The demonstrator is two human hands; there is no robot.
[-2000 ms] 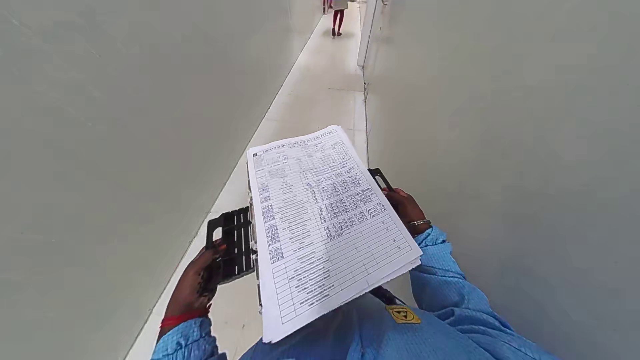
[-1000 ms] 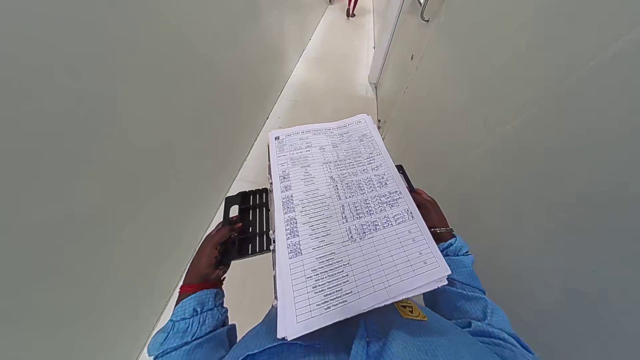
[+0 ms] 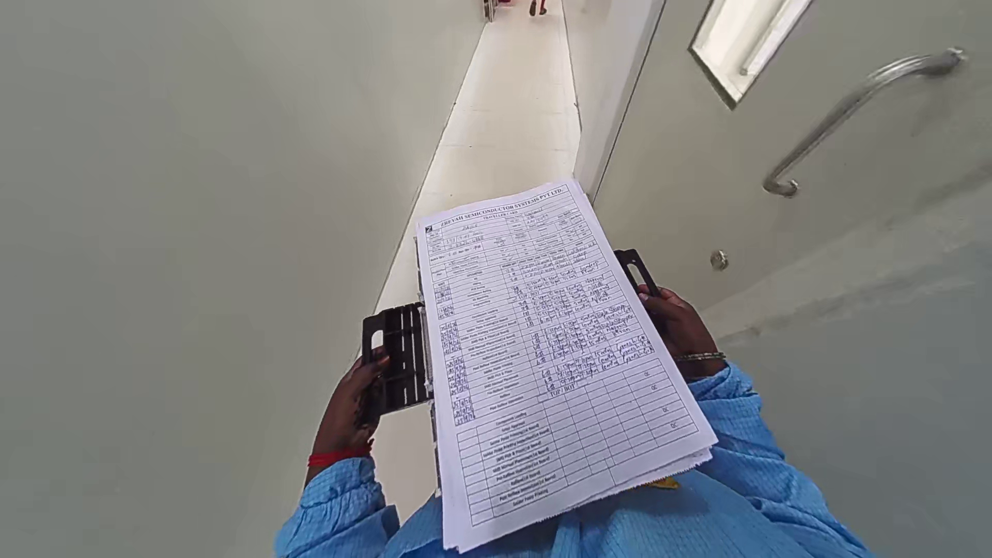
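A stack of printed paper forms point(image 3: 558, 372), bearing tables and handwriting, lies on top of a black plastic rack point(image 3: 404, 356) in front of my body. The papers hide most of the rack; its slotted left side and both end handles show. My left hand point(image 3: 353, 395), with a red thread at the wrist, grips the rack's left handle. On the other side my right hand point(image 3: 682, 325), with a bracelet, holds the right handle point(image 3: 637, 271). Both arms wear blue checked sleeves.
A narrow pale floor point(image 3: 504, 116) runs ahead between grey walls. On the right is a door with a curved metal handle point(image 3: 845, 116), a small window point(image 3: 744, 43) and a round lock point(image 3: 719, 260). Far ahead, a person's feet point(image 3: 538, 8) show at the top edge.
The door's handle and window on the right have come much more into view as I move along the corridor. Both hands keep their hold on the rack.
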